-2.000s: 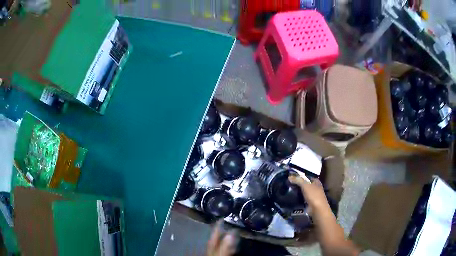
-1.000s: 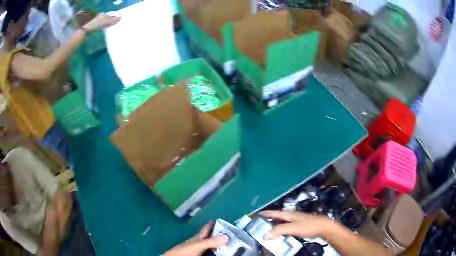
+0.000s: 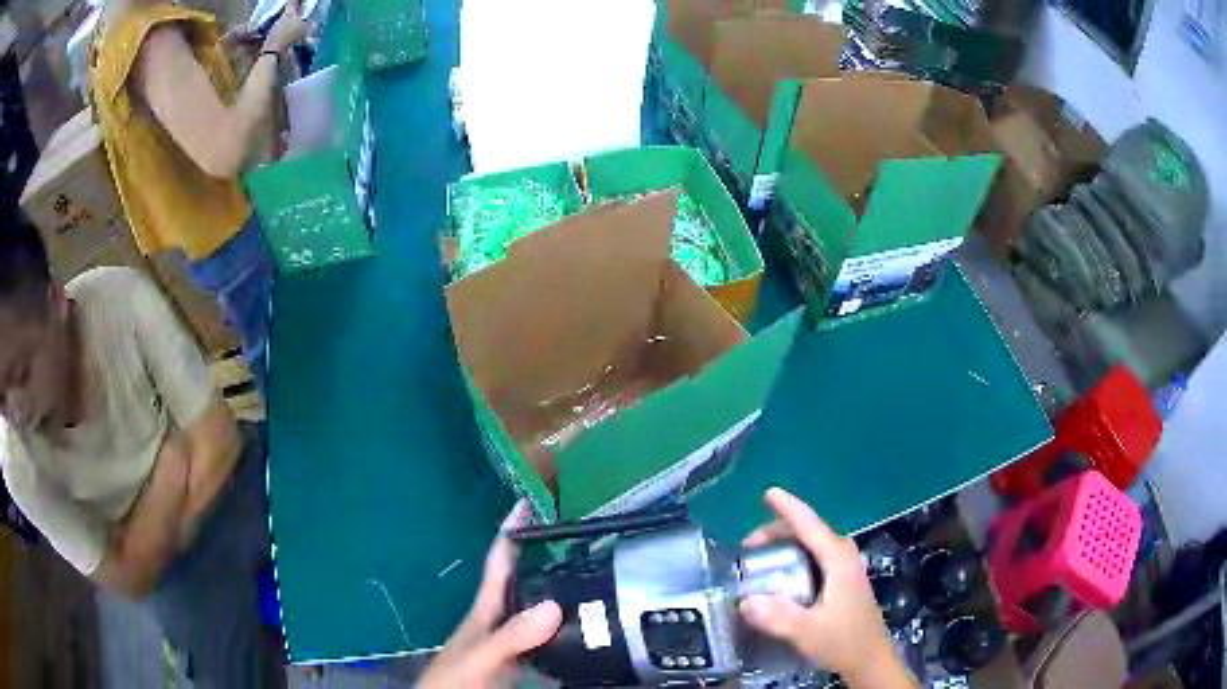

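Observation:
A black and silver device (image 3: 633, 606) lies sideways in both hands at the bottom of the view, just in front of an open retail box. Its panel with dark round spots faces up, and a small white label shows on the black part. My left hand (image 3: 501, 622) holds the black end. My right hand (image 3: 817, 592) holds the silver round end. The retail box (image 3: 673, 438) is green outside and brown inside, its flaps up; something clear and shiny lies inside. Behind it, two accessory bins (image 3: 737, 229) hold green accessory packs (image 3: 505, 215).
More open retail boxes (image 3: 895, 263) stand right and behind. A bright white block (image 3: 554, 88) stands behind the bins. Two people are at the left, one at the table (image 3: 357, 538). A carton of black units (image 3: 942, 579) and red and pink stools (image 3: 1070, 545) are at lower right.
The view has shifted from the floor carton to the table. My hands, blurred low at the table edge one second ago, now hold the device up by the retail box.

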